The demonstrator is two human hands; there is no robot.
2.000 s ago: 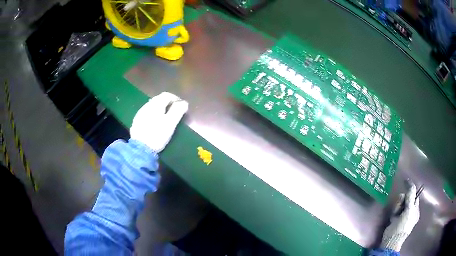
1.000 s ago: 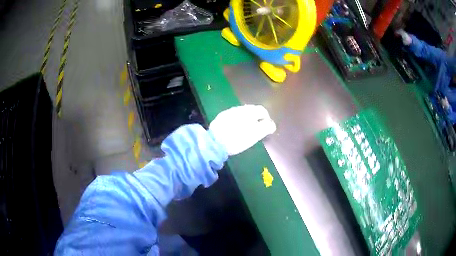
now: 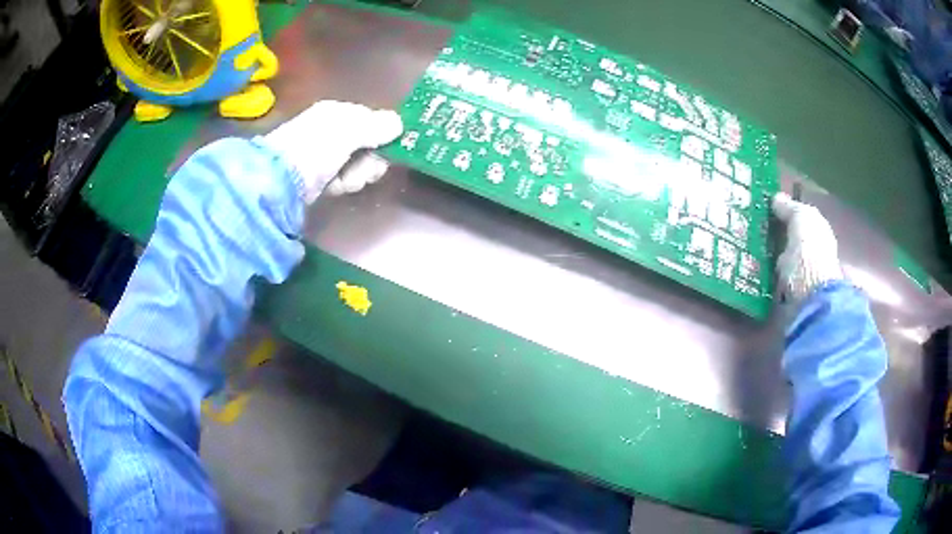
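A large green printed circuit board (image 3: 595,156) lies solder side up over the shiny metal sheet (image 3: 522,282), with a dark shadow under its near edge. My left hand (image 3: 339,146), in a white glove, is closed at the board's left corner, fingertips on its edge. My right hand (image 3: 806,242), also white-gloved, is at the board's right edge, with its fingers against it. A small dark tip shows by the right fingertips; whether it is the tweezers I cannot tell. The fingers under the board are hidden.
A yellow and blue desk fan (image 3: 188,52) stands at the upper left. A clear plastic bag (image 3: 78,146) lies in a black bin at the far left. A yellow mark (image 3: 354,297) is on the green bench mat (image 3: 491,386). Floor shows at the lower left.
The view has swung back right from the bins. My left hand has moved from the bench edge to the board's left corner. My right hand has moved up to the board's right edge.
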